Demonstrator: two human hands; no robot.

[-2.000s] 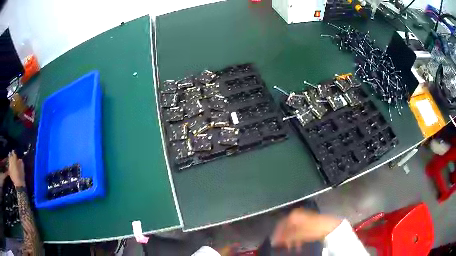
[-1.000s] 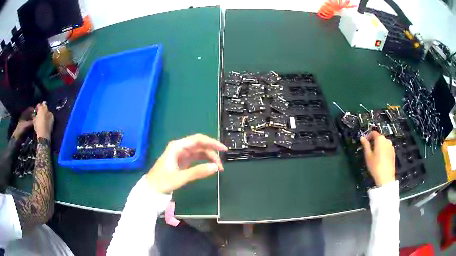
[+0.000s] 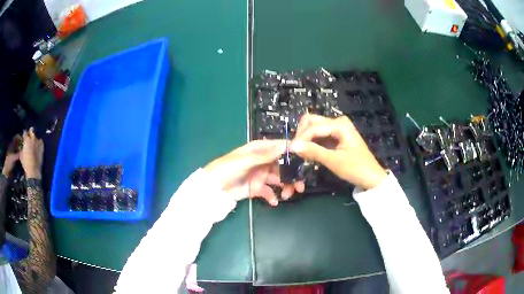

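My left hand (image 3: 250, 172) holds a small dark module (image 3: 292, 170) over the front of the left black tray (image 3: 376, 129). My right hand (image 3: 333, 143) meets it, thumb and forefinger pinched at a thin blue-white lead (image 3: 287, 133) that stands up from the module. My fingertips hide part of the module and the tray. Silvery and dark modules (image 3: 270, 99) lie loosely on the tray's left part. The right black tray (image 3: 459, 201) holds similar modules with leads at its back (image 3: 451, 143).
A blue tote (image 3: 158, 115) with rows of dark modules (image 3: 103, 198) stands on the left bench. Another person's tattooed arm (image 3: 35, 218) is at the far left. A tangle of thin black leads (image 3: 505, 115), a white box (image 3: 434, 16) and red stools (image 3: 477, 284) are at right.
My right hand has left the right tray and moved left to meet my left hand over the left tray. My left hand, open and empty before, has moved right and now holds a module.
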